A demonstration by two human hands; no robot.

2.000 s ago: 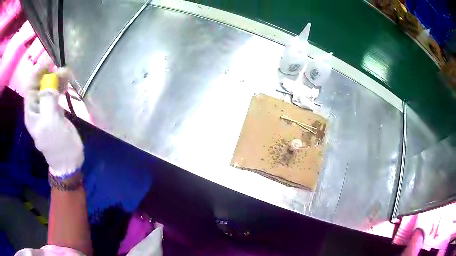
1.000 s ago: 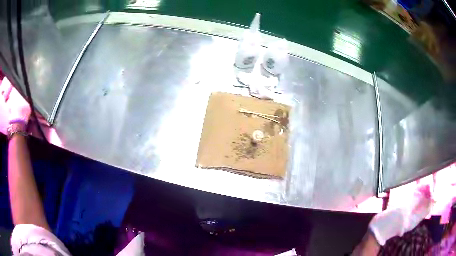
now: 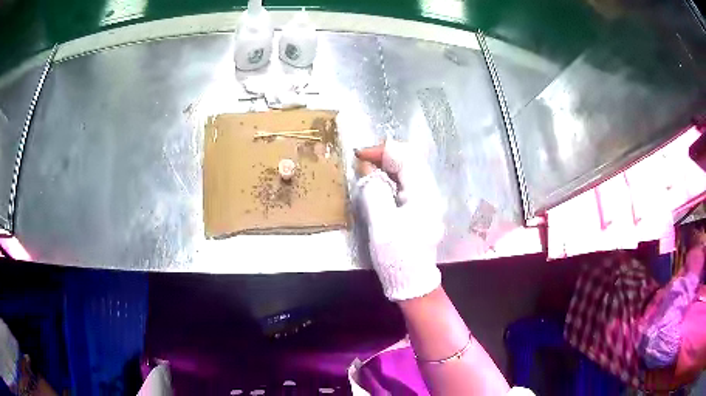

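My right hand (image 3: 402,213), in a white knitted glove with bare fingertips, is over the metal bench just right of the cardboard pad (image 3: 240,182). Its fingers are partly bent and slightly apart, pointing up and left, with nothing visible in them. My left hand is not in view. The brown pad carries crossed pale sticks (image 3: 288,135), a small round pale cap (image 3: 286,168) and scattered dark specks (image 3: 271,193). A dark stain marks its upper right corner.
Two translucent bottles (image 3: 253,48) (image 3: 297,48) stand behind the pad, with a crumpled white wipe (image 3: 283,97) before them. A green belt (image 3: 364,9) runs along the back. Another person in checked clothing (image 3: 608,313) is at lower right.
The view has swung right, so the pad and bottles sit further left in it. My right hand has come from the right end to beside the pad. My left hand has left the picture.
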